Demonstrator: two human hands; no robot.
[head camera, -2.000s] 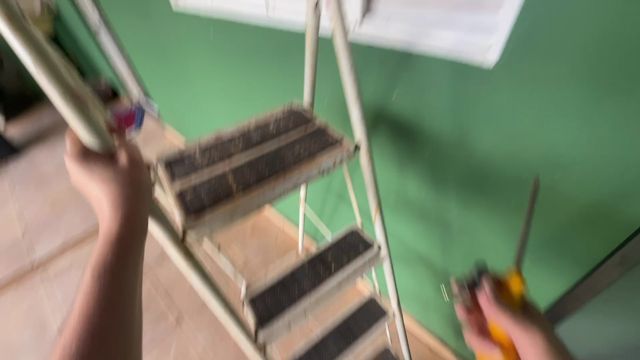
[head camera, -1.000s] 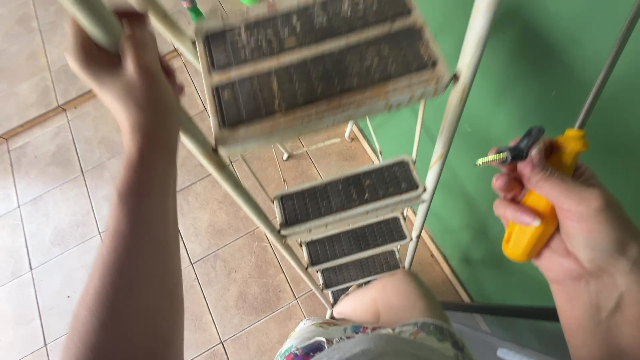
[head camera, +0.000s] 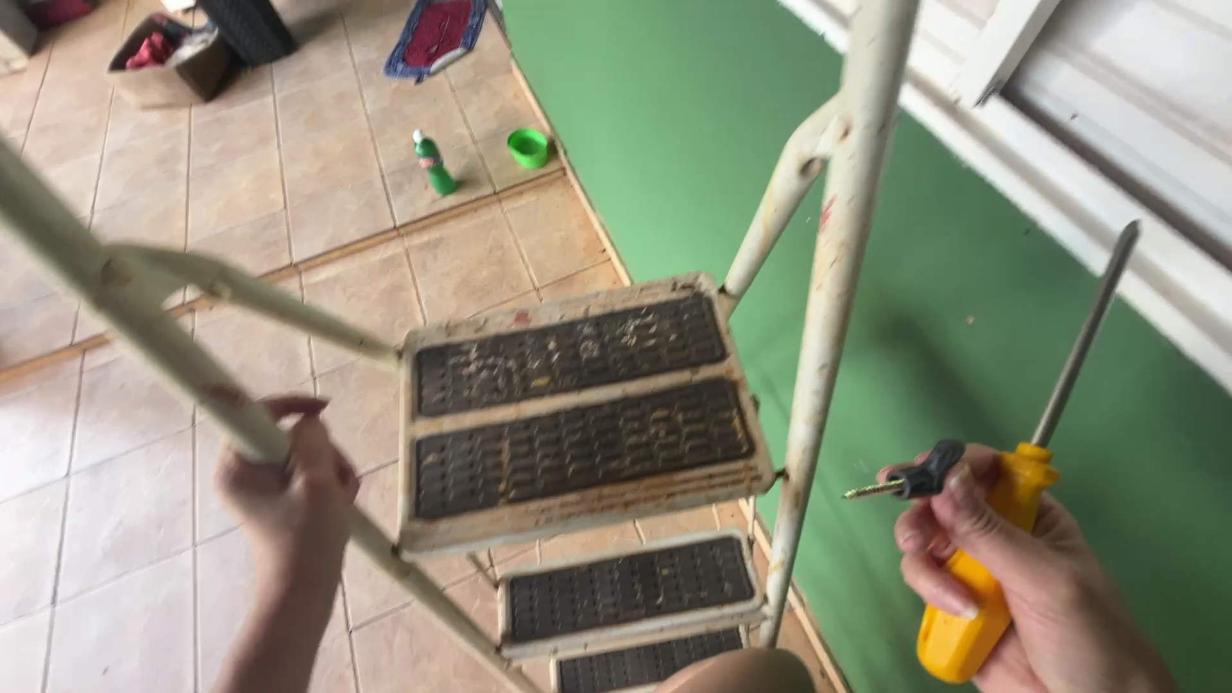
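Observation:
My left hand (head camera: 294, 491) grips the left side rail (head camera: 183, 356) of a cream-painted metal stepladder. At the lower right, my right hand (head camera: 1011, 568) holds a screwdriver (head camera: 991, 558) with a yellow handle, its long shaft slanting up in front of the green wall. The same hand pinches a dark grey plastic piece (head camera: 934, 469) between thumb and fingers, with a threaded screw (head camera: 871, 490) sticking out of it to the left. Between my hands is the ladder's top platform (head camera: 577, 399), with worn black ribbed pads. Lower steps (head camera: 630, 589) show beneath it.
The green wall (head camera: 674, 144) and a white louvred frame (head camera: 1107, 125) stand at right. On the tiled floor are a green bottle (head camera: 435, 166), a green bowl (head camera: 528, 147), a rug (head camera: 438, 37) and a cardboard box (head camera: 173, 72) of cloths. A knee (head camera: 741, 671) shows at the bottom.
The view has swung up from the lower steps, bringing the floor items and white frame into sight. My left hand stays on the rail; my right still holds the screwdriver and the grey piece.

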